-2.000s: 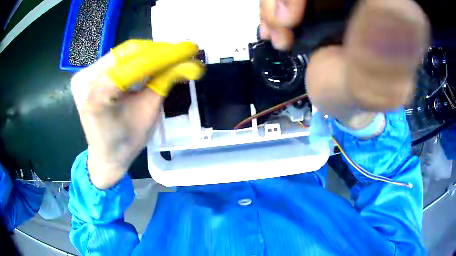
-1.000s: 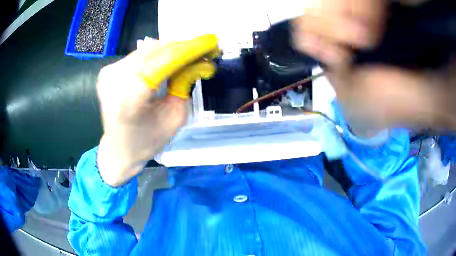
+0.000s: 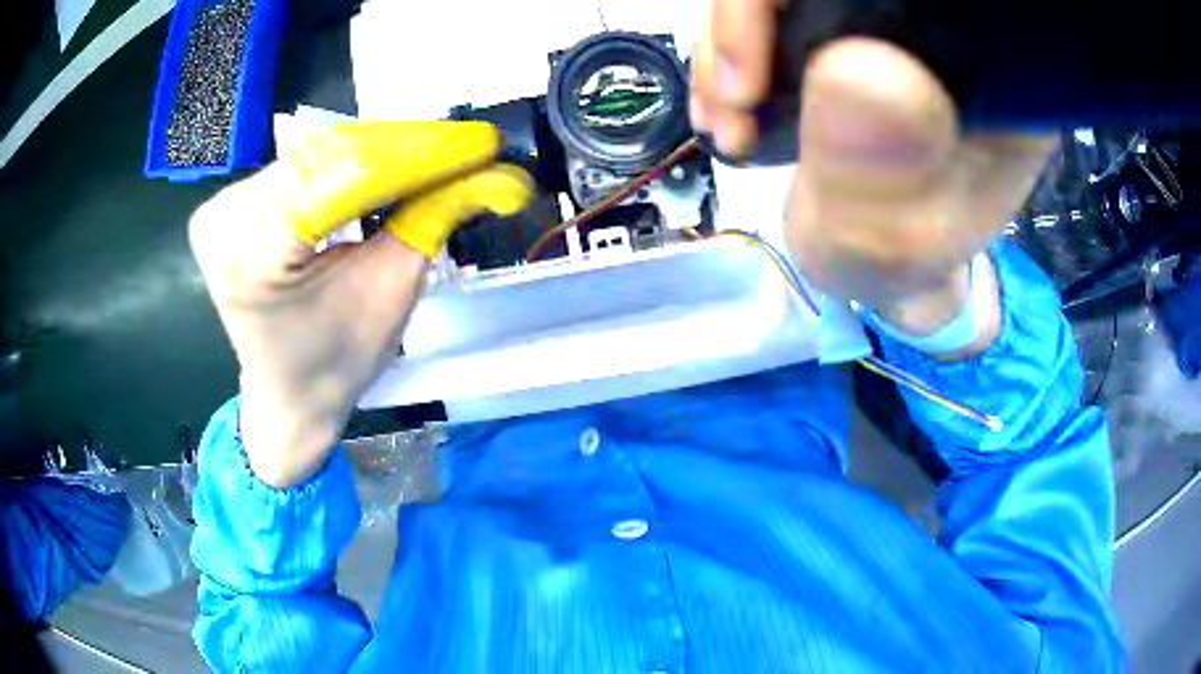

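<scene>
The white plastic housing (image 3: 593, 329) lies in front of me, its looped handle edge toward my body. The black round lens module (image 3: 618, 99) with a greenish glassy centre sits at its far side. Red-brown lead wires (image 3: 613, 200) cross the housing, and a yellow-and-dark lead (image 3: 922, 386) trails off its right side. My left hand (image 3: 375, 250), with yellow finger cots, is over the housing's left side; anything between its fingertips is too small to tell. My right hand (image 3: 856, 171), blurred, grips the thick black electric screwdriver (image 3: 1054, 59) at the right of the lens module.
A blue screw tray (image 3: 160, 138) full of tiny metal screws is at the upper left on the dark green bench (image 3: 99, 290). The white mat (image 3: 448, 59) lies under and beyond the housing. Clear moulded trays with black round modules are at the right. Blue fabric shows at the left edge.
The housing is turned slightly and sits further left. The lens module, partly covered before, now shows fully. My left hand has moved left, and my right hand and screwdriver are off the module.
</scene>
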